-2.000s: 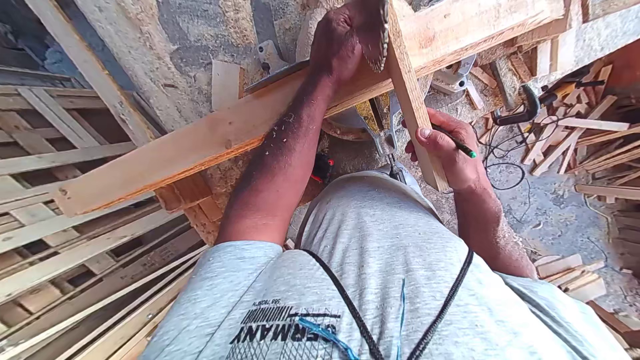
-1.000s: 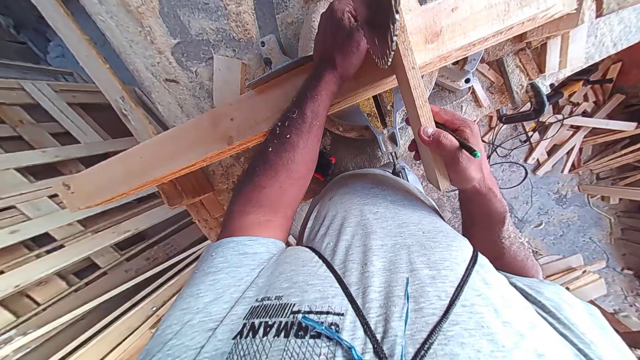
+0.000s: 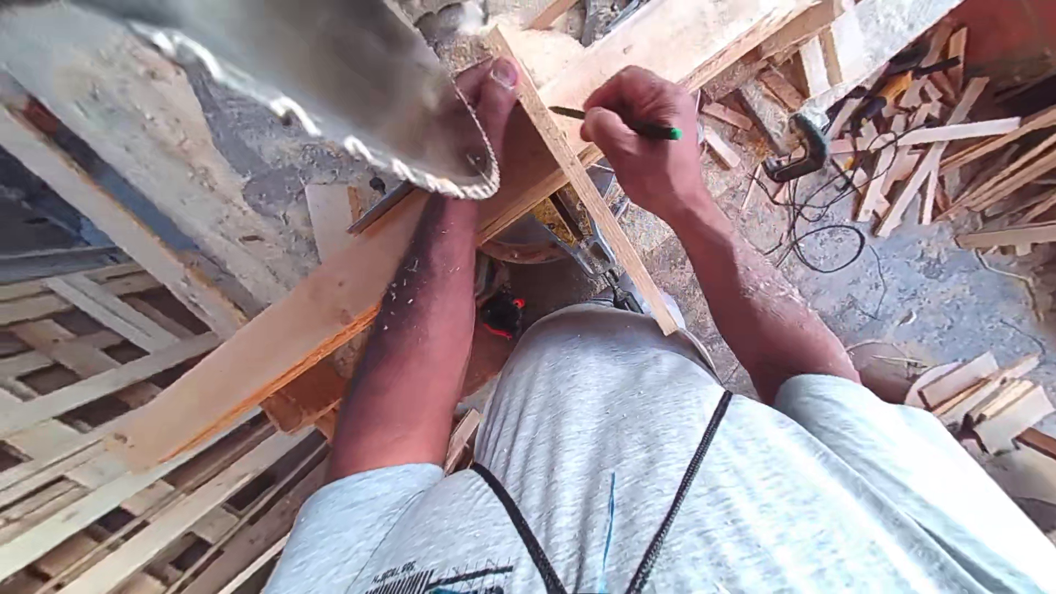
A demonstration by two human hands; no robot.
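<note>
A long wooden board (image 3: pixel 272 346) runs diagonally from lower left to upper right across a saw stand. On top of it lies a narrow wooden strip (image 3: pixel 590 194), crossing it and reaching down toward my shirt. My left hand (image 3: pixel 492 95) is at the strip's upper end, thumb against its edge; its fingers are partly hidden behind the toothed saw blade (image 3: pixel 330 74) that fills the upper left. My right hand (image 3: pixel 639 124) grips a green-ended pencil (image 3: pixel 660 129), whose dark tip points at the strip's edge over the board.
A black-jawed clamp (image 3: pixel 802 148) and a tangled cable (image 3: pixel 829 247) lie on the dusty floor at right, beside a heap of wood offcuts (image 3: pixel 916 157). Slatted wooden frames (image 3: pixel 99 371) fill the lower left. More short offcuts (image 3: pixel 986 396) lie at lower right.
My right hand has moved up from the strip's lower part to the board, still with the pencil. The strip sits at a different slant. The saw blade looks much larger in view.
</note>
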